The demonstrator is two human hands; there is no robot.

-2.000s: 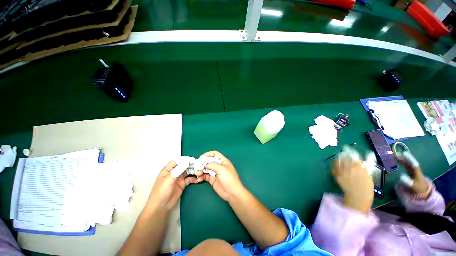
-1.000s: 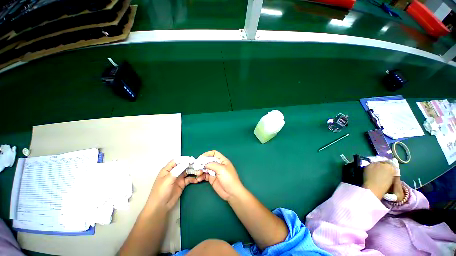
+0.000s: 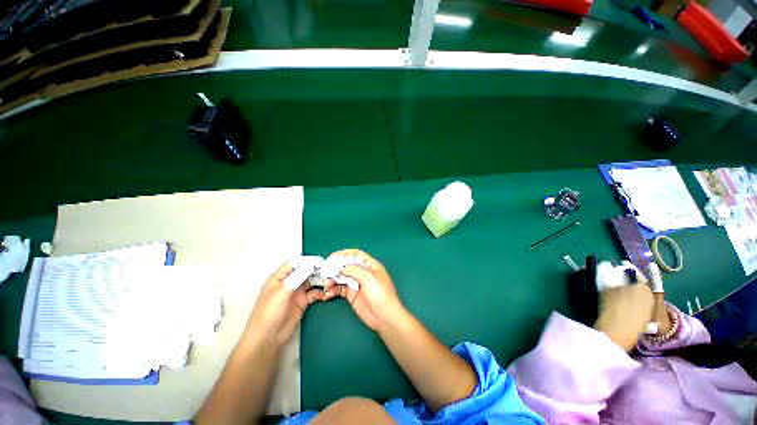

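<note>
My left hand (image 3: 280, 305) and my right hand (image 3: 365, 290) meet in front of me, over the right edge of the cardboard sheet. Both pinch a crumpled white wipe (image 3: 339, 266) between the fingertips. White covers sit on some fingertips and are hard to tell from the wipe. Something small and pale shows between the thumbs; I cannot tell what it is. A squat bottle (image 3: 448, 209) of pale yellow-green liquid stands beyond my right hand.
Cardboard sheet (image 3: 249, 217) at left bears record sheets (image 3: 91, 311) and loose white wipes (image 3: 195, 303). A black meter (image 3: 219, 131) lies on the belt, another (image 3: 662, 133) farther right. A pink-sleeved person at right holds a black meter (image 3: 583, 286). A slim stick (image 3: 554, 236) lies nearby.
The black meters on the belt have moved right. The neighbour's hands have come together on a black meter, and white wipes near the small clips are gone. My hands have barely moved.
</note>
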